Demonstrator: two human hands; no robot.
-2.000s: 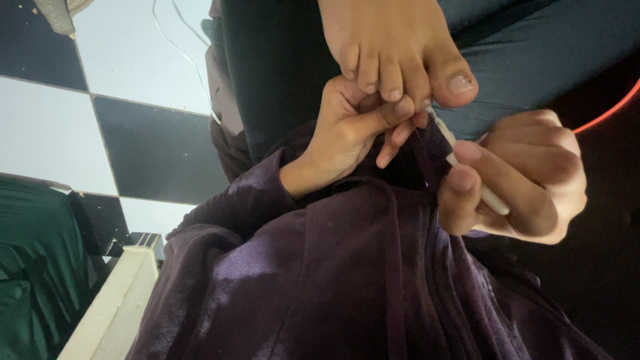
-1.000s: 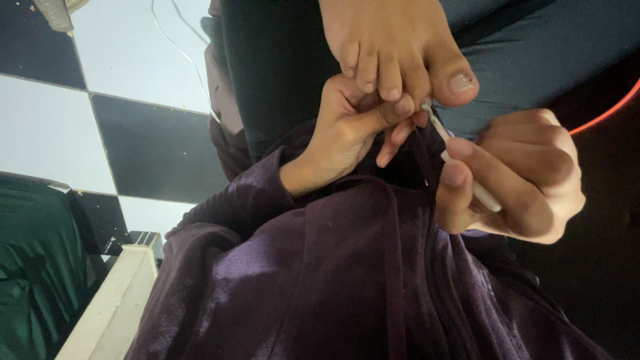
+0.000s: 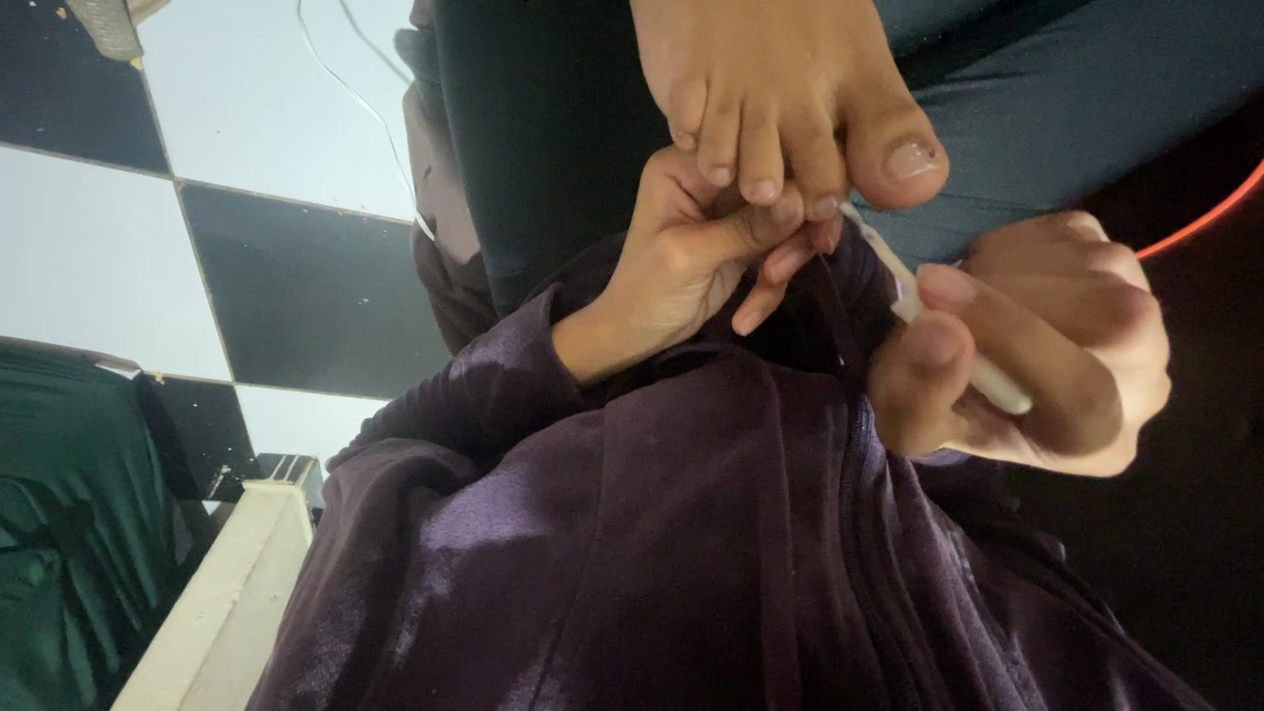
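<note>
A bare foot (image 3: 780, 89) comes in from the top, toes toward me. My left hand (image 3: 701, 237) grips the second toe (image 3: 816, 168) between thumb and a finger, its other fingers loosely bent beneath. My right hand (image 3: 1037, 336) pinches a slim white tool (image 3: 889, 259) between thumb and index finger. The tool's narrow tip lies at the edge of the second toe's nail; I cannot tell exactly what kind of tool it is. Beside it, the big toe (image 3: 897, 148) has a shiny nail with a small dark spot.
Dark trousers (image 3: 1066, 109) lie behind the foot, and a purple zipped jacket (image 3: 671, 513) fills the lower middle. On the left are checkered floor tiles (image 3: 306, 286), a white cable (image 3: 360, 104), a pale beam (image 3: 222, 592) and green cloth (image 3: 69, 474). An orange-red cord (image 3: 1210, 212) runs at the right.
My right hand has shifted slightly, and the tool's tip has moved a little around the second toe's nail. My left hand keeps its hold on the toe.
</note>
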